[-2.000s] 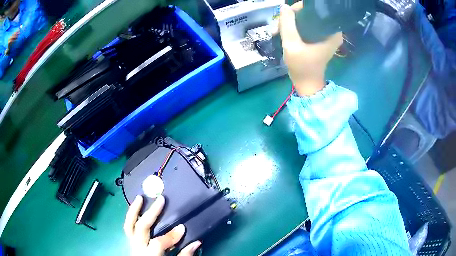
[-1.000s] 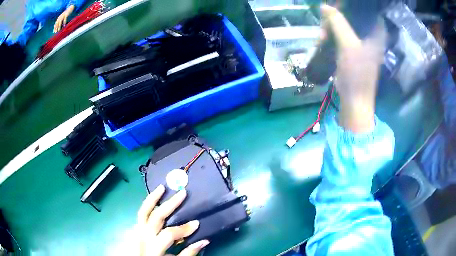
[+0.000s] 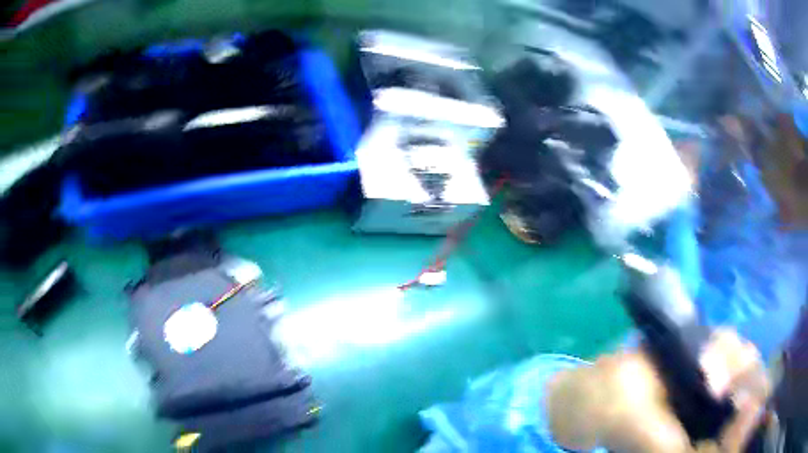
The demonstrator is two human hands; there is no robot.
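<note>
The whole view is blurred. The blower fan module [image 3: 221, 354] lies on the bench at the lower left, its round white label up and its thin lead running to the upper edge. The duct cover [image 3: 239, 411] lies across its near straight end. My right hand [image 3: 620, 403] is at the lower right, away from the module, closed around the black electric screwdriver [image 3: 669, 354], which is tilted with its upper end towards the back. The bit cannot be made out. My left hand is not in view.
The blue parts bin [image 3: 221, 193] full of black covers stands at the back left. The white screw feeder [image 3: 421, 177] is beside it. Black modules [image 3: 540, 133] with a red lead and white connector [image 3: 431, 278] lie right of it. A blue-sleeved person is at the far right.
My left hand has left the module and the view. My right hand has come down from the back to the lower right, now with the screwdriver visible in it. The camera view has turned right.
</note>
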